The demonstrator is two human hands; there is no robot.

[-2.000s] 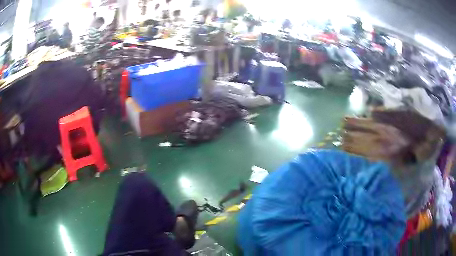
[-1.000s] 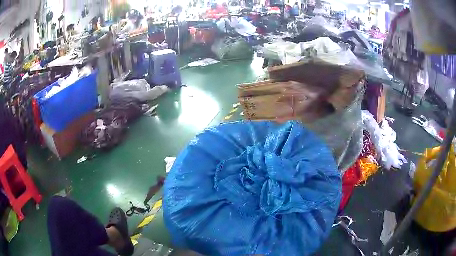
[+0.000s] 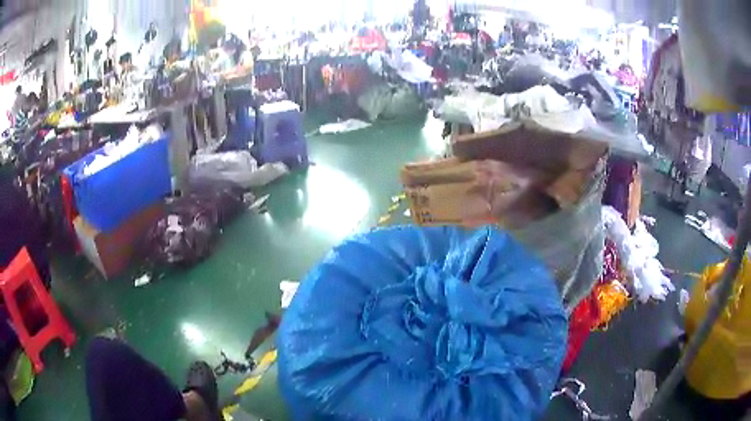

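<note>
A large shiny blue woven sack (image 3: 424, 329) stands right in front of me at the bottom middle, its top twisted and knotted. My dark-trousered knee (image 3: 128, 382) and a dark perforated clog (image 3: 202, 386) show to its left. Neither of my hands is in the picture. Nothing is seen touching or holding the sack.
Brown cartons (image 3: 449, 193) and whitish poly bags (image 3: 535, 107) are piled behind the sack. A red stool (image 3: 37, 308), a blue crate (image 3: 123, 185) on a carton (image 3: 123, 238), and a dark bundle (image 3: 185, 230) are left. A yellow bag (image 3: 720, 337) lies far right. A grey-blue stool (image 3: 282, 136) stands further off.
The view has swung right, so the sack now sits near the middle and the yellow bag shows. In the last second the scene has shifted slightly down. No object has visibly moved on its own.
</note>
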